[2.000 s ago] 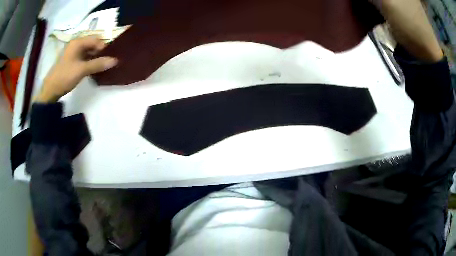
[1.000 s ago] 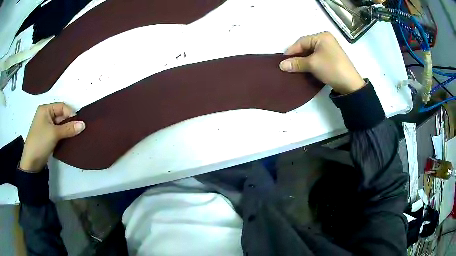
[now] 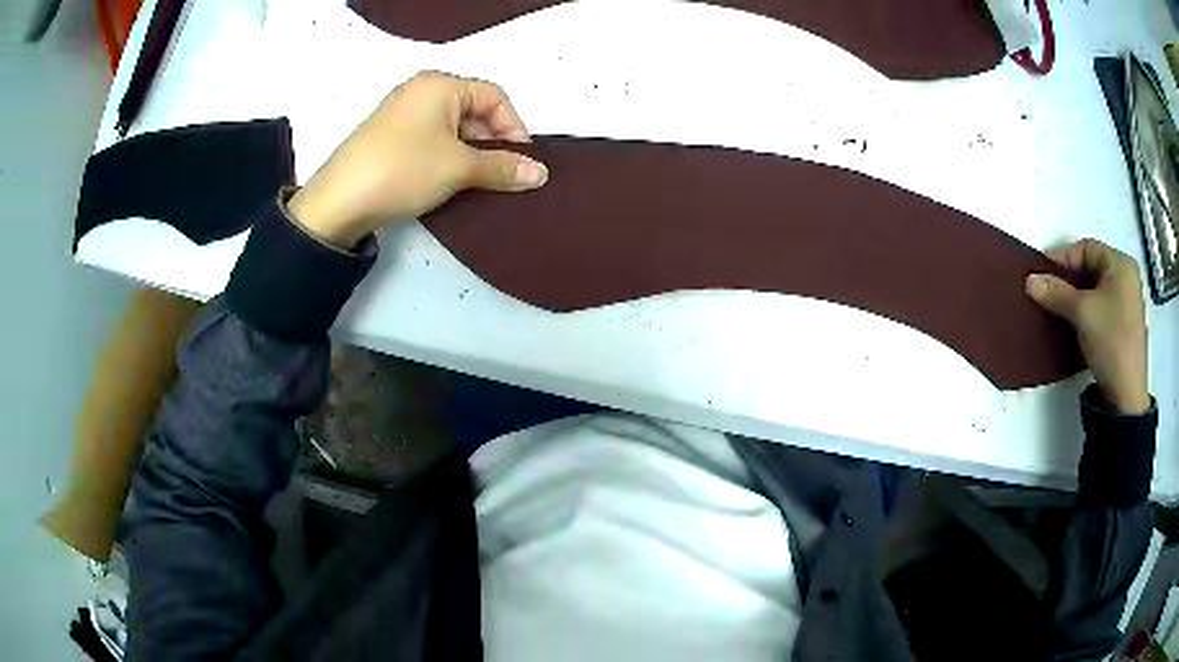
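Observation:
A long curved dark maroon collar piece [image 3: 763, 233] lies flat on the white table [image 3: 621, 369] in front of me. My left hand [image 3: 427, 155] pinches its upper left end between thumb and fingers. My right hand [image 3: 1099, 304] pinches its right end, thumb on top. No black interlining shows around its edges; what lies beneath it is hidden. Another maroon piece [image 3: 879, 32] lies farther back, cut off by the top edge of the picture.
A black piece [image 3: 188, 181] lies at the left table corner. A narrow dark maroon strip [image 3: 153, 58] is at the far left. The metal iron [image 3: 1155, 162] is at the right edge, partly cut off. A red loop [image 3: 1038, 45] is at the far right.
Two seconds ago a black piece lay in front of me; now the maroon piece covers that place. Since one second ago the view has turned, and both hands still hold the maroon piece's ends.

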